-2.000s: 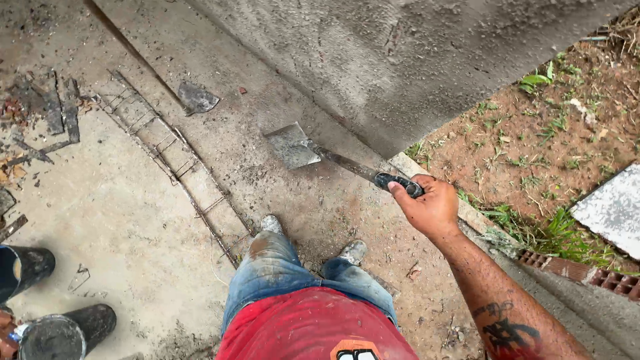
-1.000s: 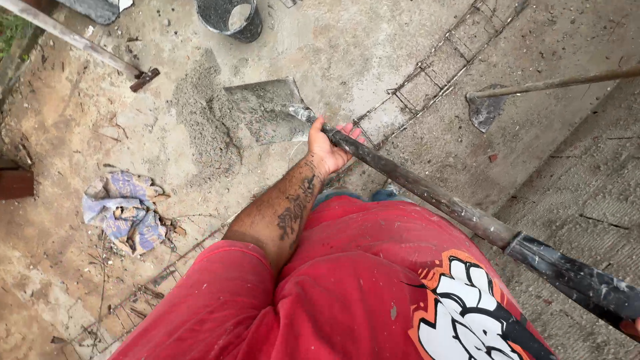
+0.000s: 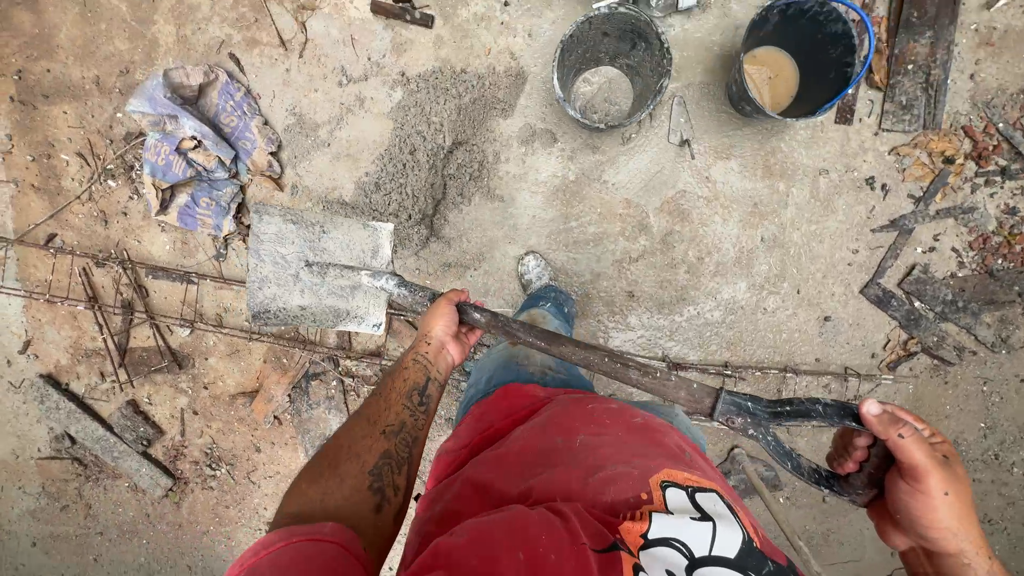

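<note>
I hold a square-bladed shovel (image 3: 592, 348) level across my body with both hands. My left hand (image 3: 452, 326) grips the wooden shaft just behind the blade. My right hand (image 3: 904, 464) is closed around the black D-shaped handle at the other end. The flat metal blade (image 3: 316, 268) is coated with dried grey residue and carries no visible heap. Just beyond it, a pile of grey mortar or concrete mix (image 3: 440, 152) lies on the concrete floor. Part of a rebar cage (image 3: 200, 320) passes below the blade.
A mortar-stained bucket (image 3: 612, 64) and a black bucket with murky liquid (image 3: 800, 60) stand ahead, a trowel (image 3: 680, 124) between them. A crumpled cement bag (image 3: 200, 148) lies left; wood scraps (image 3: 104, 436) lie lower left, dark strips (image 3: 896, 296) right. Another tool's pole (image 3: 776, 512) is near my right side.
The shovel blade, over the edge of the grey pile one second ago, is now away from it, beside the cement bag. The view has turned strongly. My left hand stays on the shaft.
</note>
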